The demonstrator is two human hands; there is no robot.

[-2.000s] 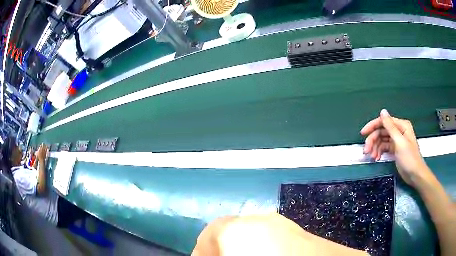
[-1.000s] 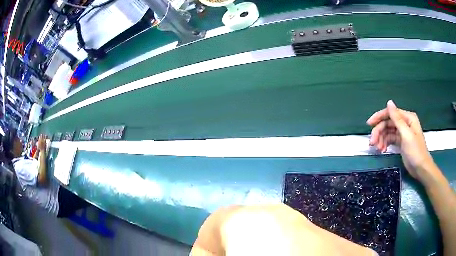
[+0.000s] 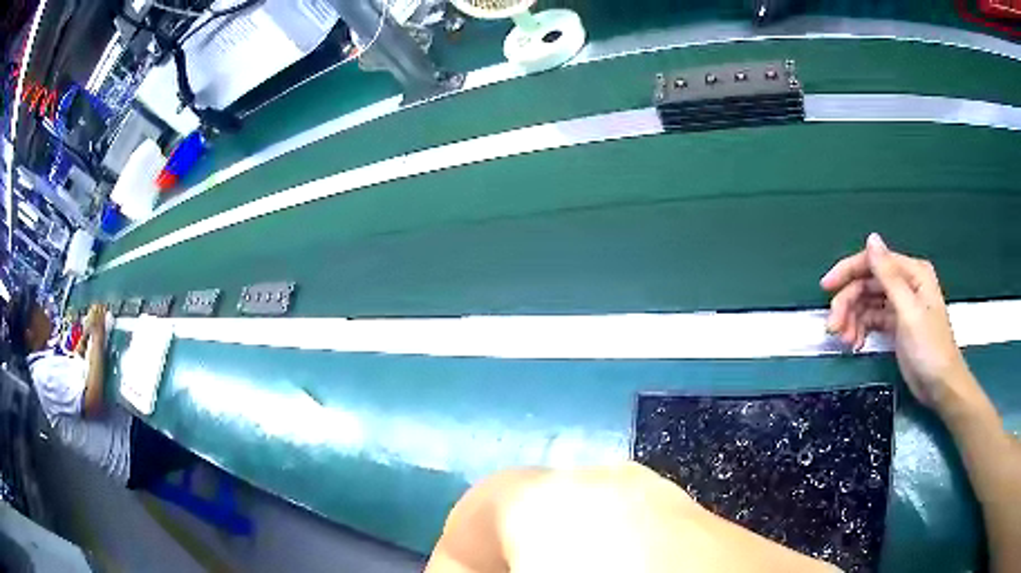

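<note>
My right hand (image 3: 890, 308) is above the near white strip at the right, fingers partly curled and apart, with nothing visible in it. A black tray (image 3: 773, 470) full of small shiny black rings lies on the green bench edge, below and left of that hand. A large overexposed bare-skin shape, seemingly my left arm or hand (image 3: 582, 520), fills the bottom centre and covers the tray's lower left; no fingers show. A flat grey block (image 3: 267, 298) with a row of round spots lies on the green belt at the left, with several more beyond it.
A ribbed pile of stacked blocks (image 3: 730, 96) stands on the far white strip. Behind it are a white roll (image 3: 544, 40), part of a yellow fan (image 3: 493, 6) and a metal stand (image 3: 392, 50). At the far left, a person (image 3: 73, 386) sits beside a white board (image 3: 143, 364).
The grey blocks at the left have moved a little right along the belt. The block at the right edge has left the view. My right hand has kept nearly the same pose; the view has shifted slightly.
</note>
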